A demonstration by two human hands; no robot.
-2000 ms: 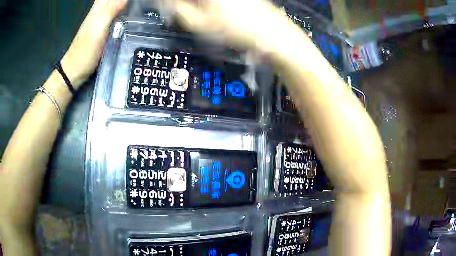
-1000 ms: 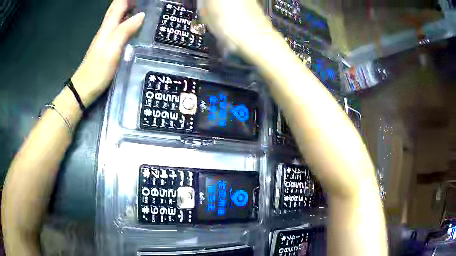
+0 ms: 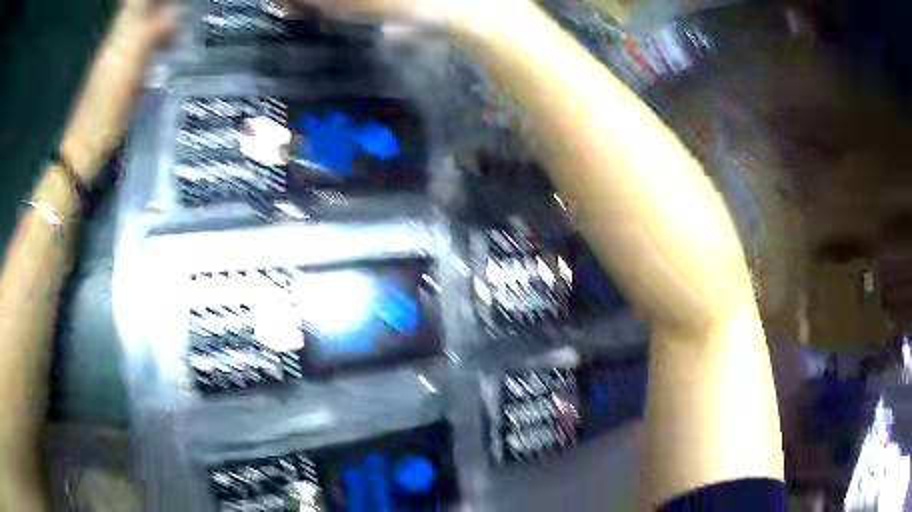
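Observation:
The clear plastic tray [image 3: 300, 405] lies in front of me, blurred by motion, with two columns of black keypad phones. One keypad phone [image 3: 235, 150] lies near the top of the left column; another [image 3: 245, 325] below it has white glare on its screen. My left hand [image 3: 150, 15] is at the top left by the tray's edge, cut off and blurred. My right hand [image 3: 385, 8] is at the top edge over the upper phones, mostly cut off. I cannot tell what either hand holds.
My right forearm crosses the right column and hides parts of its phones. A red, white and blue label [image 3: 660, 50] shows beyond the tray at the top right. Brown cartons [image 3: 845, 310] stand at the right. A dark green surface [image 3: 45, 60] is at the left.
The phones and tray have shifted left and slightly up in view. The picture is more blurred. My left hand has moved up and left, and my right hand lies nearer the top edge.

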